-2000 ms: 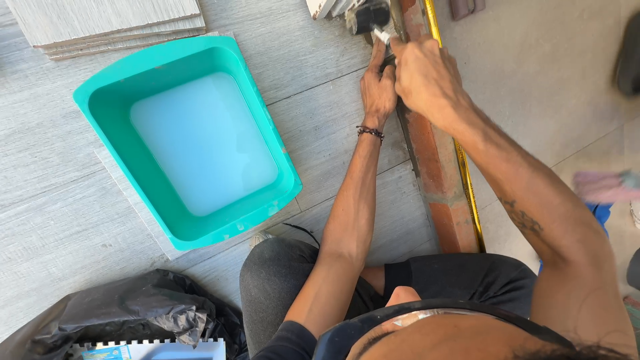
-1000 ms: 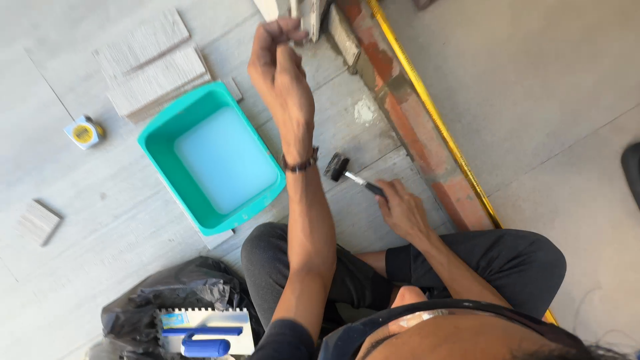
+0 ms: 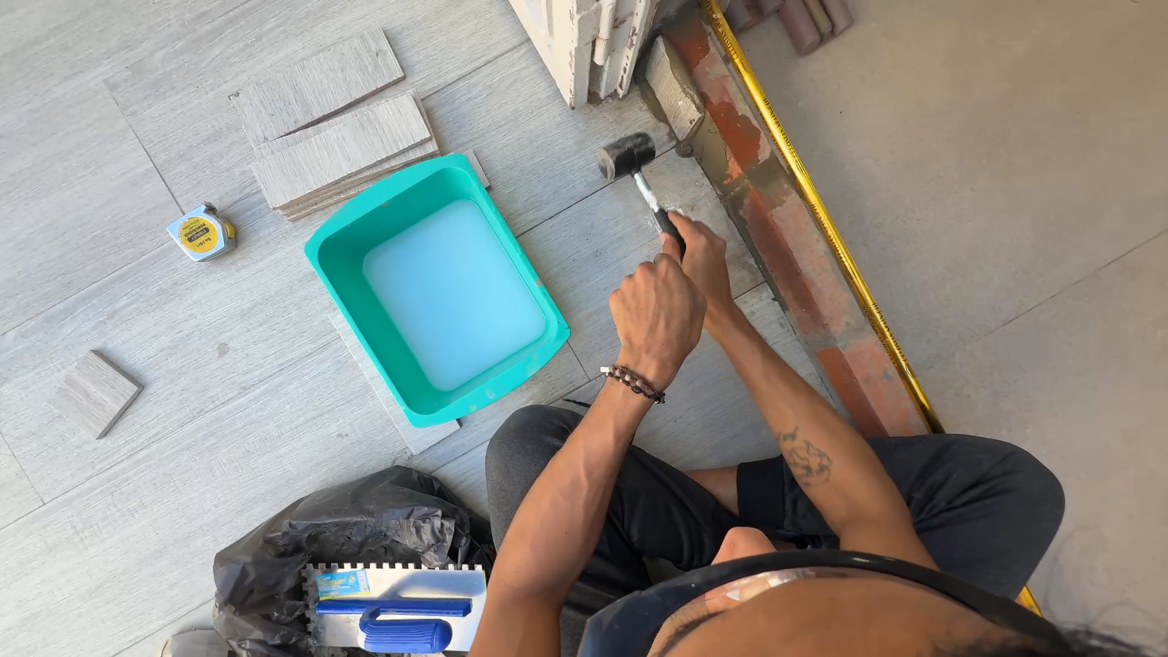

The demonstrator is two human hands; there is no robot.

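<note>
My right hand [image 3: 704,255] is closed around the black grip of a small rubber mallet [image 3: 628,155]. The mallet's black head is above the wood-look floor tiles, left of the brick strip. My left hand [image 3: 659,315], with a braided bracelet at the wrist, is curled beside the end of the grip; whether its fingers hold the grip is hidden. A short piece of tile [image 3: 673,91] sits at the far end of the red brick strip [image 3: 789,255], with grey mortar around it. The yellow level or straightedge [image 3: 812,196] lies along the strip's right edge.
A green basin [image 3: 543,351] of cloudy liquid stands left of my hands, beside stacked cut tiles [image 3: 342,151]. A tape measure [image 3: 203,234] and a tile offcut [image 3: 96,392] lie farther left. A notched trowel [image 3: 394,607] rests on a black plastic bag [image 3: 347,511]. A white door frame [image 3: 570,46] rises at the top.
My left hand has come down from near the door frame to the mallet's grip. The mallet, held in my right hand, has moved farther out toward the frame since one second ago.
</note>
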